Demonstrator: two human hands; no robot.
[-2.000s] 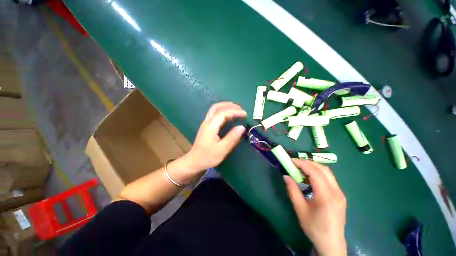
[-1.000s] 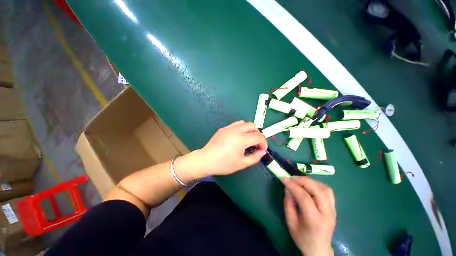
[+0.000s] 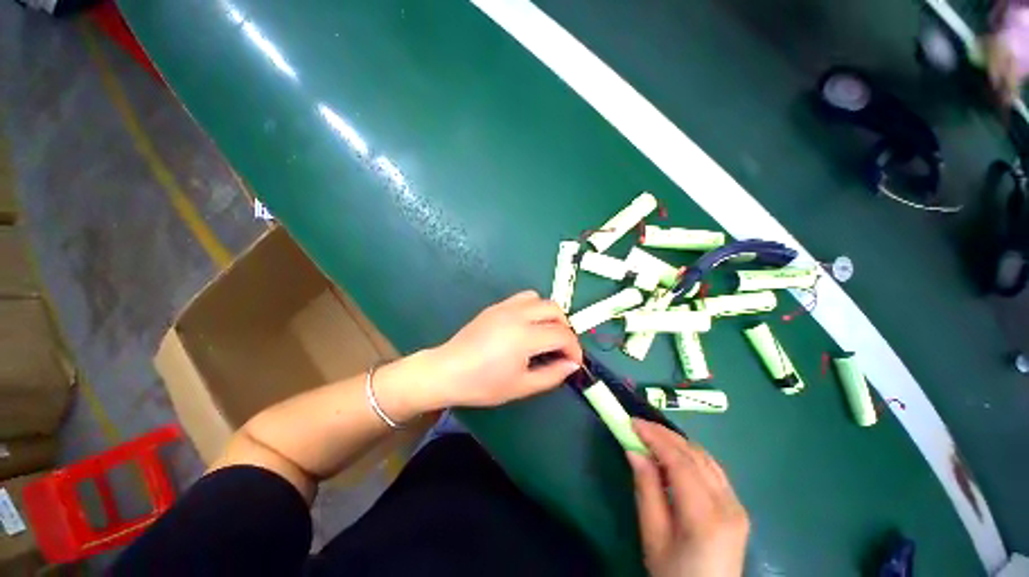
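My left hand (image 3: 513,352) wears a bracelet at the wrist and pinches the upper end of a dark handle housing (image 3: 615,378), with thin wires at the fingertips. My right hand (image 3: 688,502) holds the lower end of a light-green battery cell (image 3: 615,418) that lies along the housing. The housing's lower end is hidden by my right hand. A loose pile of light-green battery cells (image 3: 668,321) with thin red and black wires lies just beyond my hands. A curved dark housing cover (image 3: 739,250) lies on the pile, with a round metal-faced part (image 3: 842,268) near its right end.
The green bench (image 3: 372,147) has a white strip (image 3: 632,118). Beyond it lie dark handle units (image 3: 891,130) and, at the top right, part of another person (image 3: 1008,51). A dark part (image 3: 897,556) lies at lower right. An open carton (image 3: 271,327) and red stool (image 3: 107,490) stand left below.
My left hand has moved onto the housing's upper end and closed on it. The cell now lies more in line with the housing. The view has shifted, showing more of the bench's far side.
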